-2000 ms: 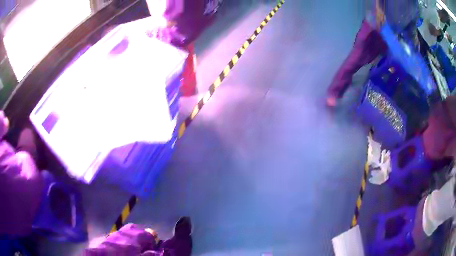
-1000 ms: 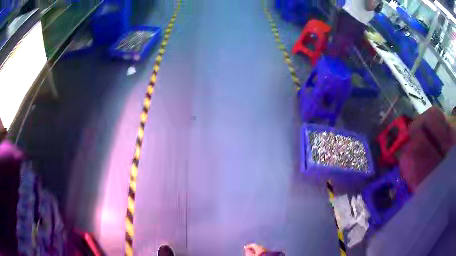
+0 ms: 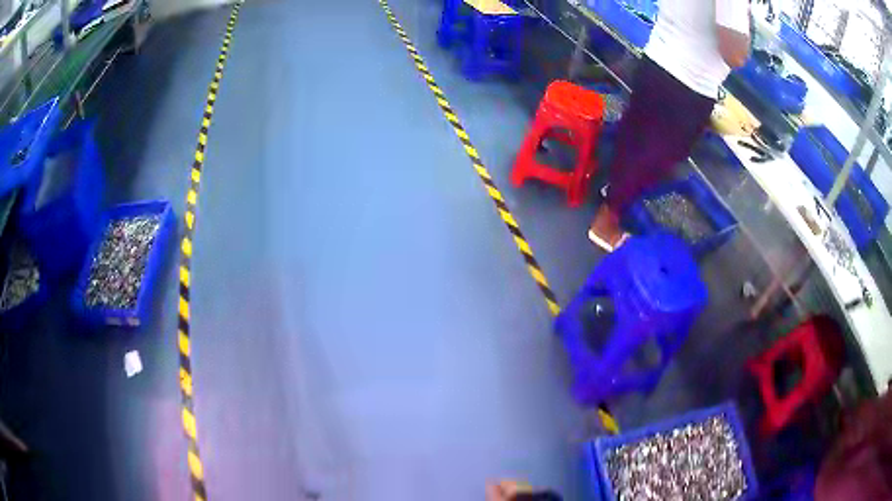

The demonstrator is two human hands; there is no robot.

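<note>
My right hand (image 3: 511, 489) shows only in part at the bottom edge, small and blurred, with a dark cuff beside it. Nothing can be made out in it. My left hand is not in view. The nearest thing is a blue crate (image 3: 675, 465) of small speckled parts on the floor at the lower right, cut off by the bottom edge, apart from my hand. Another blue crate (image 3: 125, 262) of similar parts lies on the floor at the left, beside the striped tape.
A blue stool (image 3: 641, 308) stands by the right tape line (image 3: 489, 186). A red stool (image 3: 559, 142) is behind it, and another red stool (image 3: 797, 372) is farther right. A person (image 3: 675, 108) stands at the right bench (image 3: 797, 215). More blue crates (image 3: 64, 186) stand left.
The view has swung from the bright white surface and blue crates onto the aisle. Since one second ago, the right-hand crate and blue stool have shifted lower in the picture, and the standing person shows more.
</note>
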